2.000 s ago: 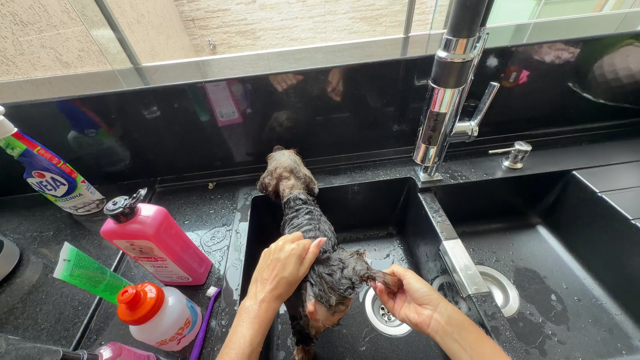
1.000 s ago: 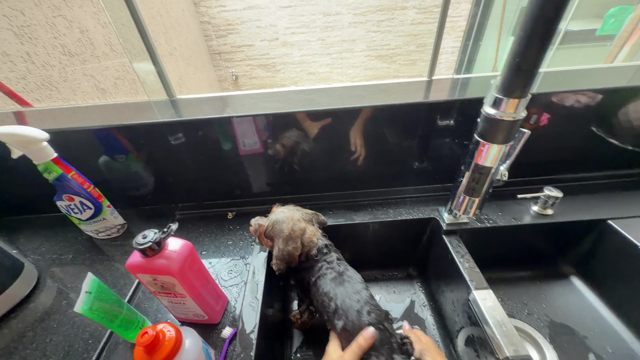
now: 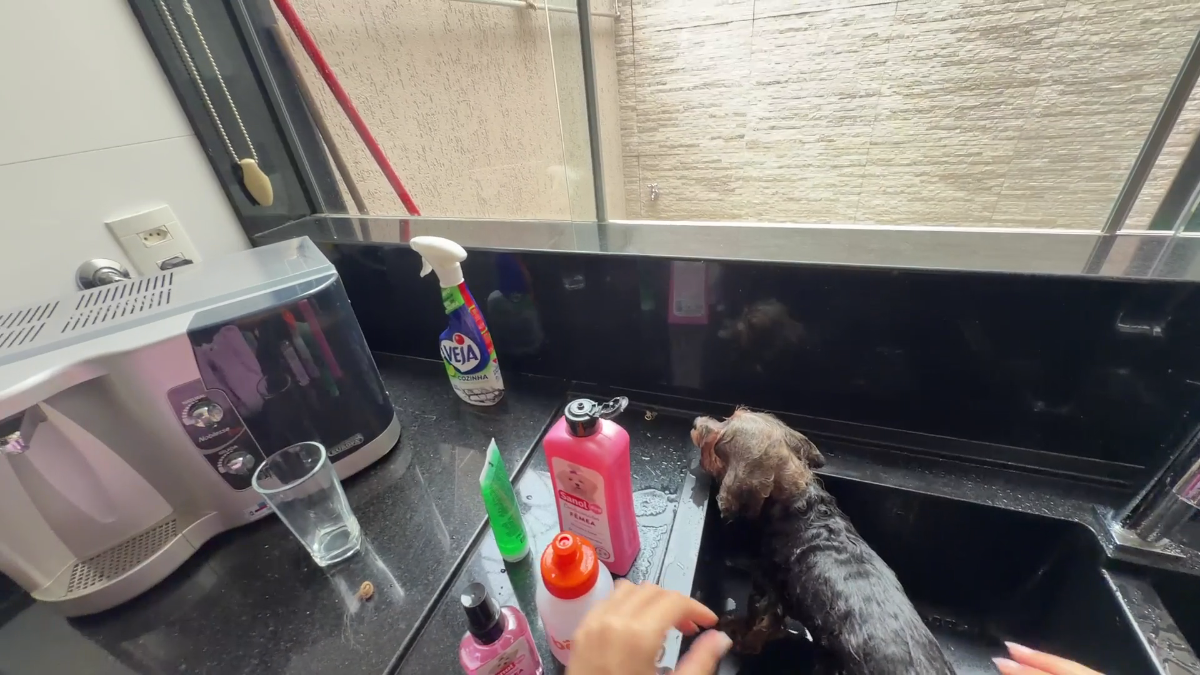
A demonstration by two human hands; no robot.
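A small wet dog (image 3: 834,562) with dark fur on its back and a lighter brown head stands in the black sink (image 3: 1012,544), its head over the left rim. My left hand (image 3: 647,628), fingers apart and holding nothing, is beside the dog's front leg and partly covers a white squeeze bottle with an orange cap (image 3: 570,572). Only the fingertips of my right hand (image 3: 1036,661) show at the lower right edge, to the right of the dog's back. A pink shampoo bottle (image 3: 595,487) with its black flip cap raised stands just beyond my left hand.
Left of the shampoo are a green tube (image 3: 504,506) and a small pink bottle with a black cap (image 3: 502,637). Further left stand a Veja spray bottle (image 3: 469,347), a glass (image 3: 314,506) and a water dispenser (image 3: 216,375). The faucet base (image 3: 1139,534) is at the right.
My left hand has left the dog's body and moved left to beside the bottles. My right hand is off the dog's hind part. The view has swung left.
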